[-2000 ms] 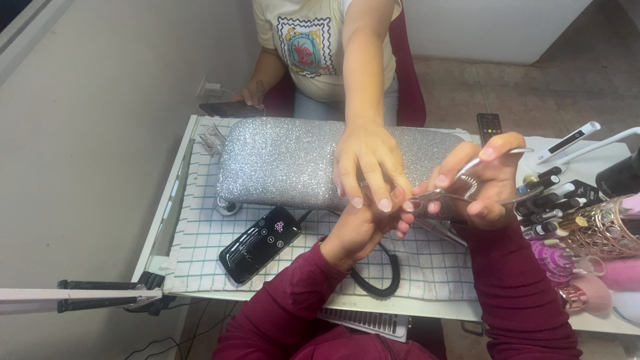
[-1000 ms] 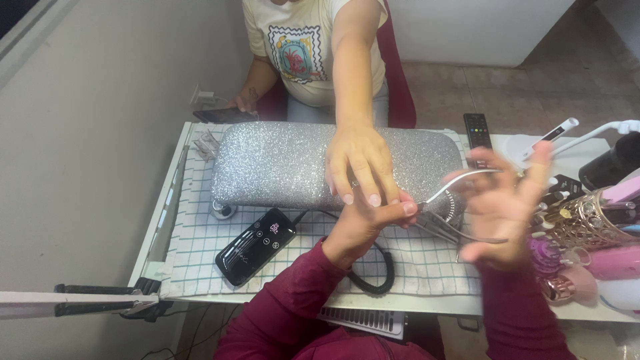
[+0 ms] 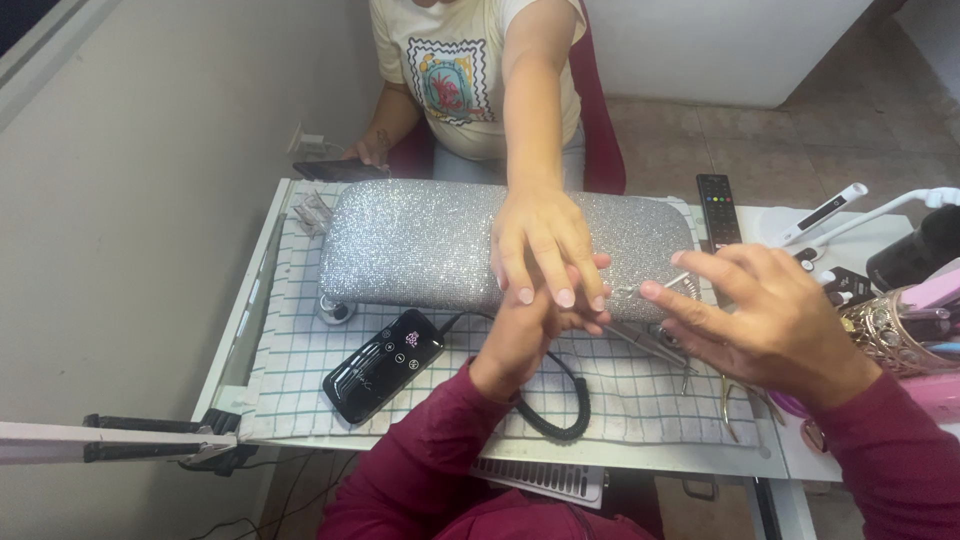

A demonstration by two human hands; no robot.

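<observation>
My left hand (image 3: 529, 322) is under the fingers of the other person's outstretched hand (image 3: 544, 232) and holds them. My right hand (image 3: 757, 322) is to the right, its fingertips at the handles of small metal nippers (image 3: 628, 291). The jaws of these point left towards the person's fingertips; the handles are partly hidden by my fingers. Behind and under the hands lies a glittery silver armrest cushion (image 3: 420, 244). Several slim metal tools (image 3: 649, 345) lie below it on the checked towel (image 3: 292, 397), and gold-coloured tool handles (image 3: 726, 409) are nearer my right sleeve.
A black control unit (image 3: 384, 366) with a lit display and coiled cord (image 3: 559, 431) lies on the towel. At right are a remote control (image 3: 718, 210), a white pen-like device (image 3: 825, 214), a lamp arm (image 3: 870, 217) and a gold openwork holder (image 3: 874, 330). The person's other hand holds a phone (image 3: 341, 170).
My right hand was spread wide behind the nippers one second ago; now its fingers have come in closer at the handles. My left hand still holds the person's fingers.
</observation>
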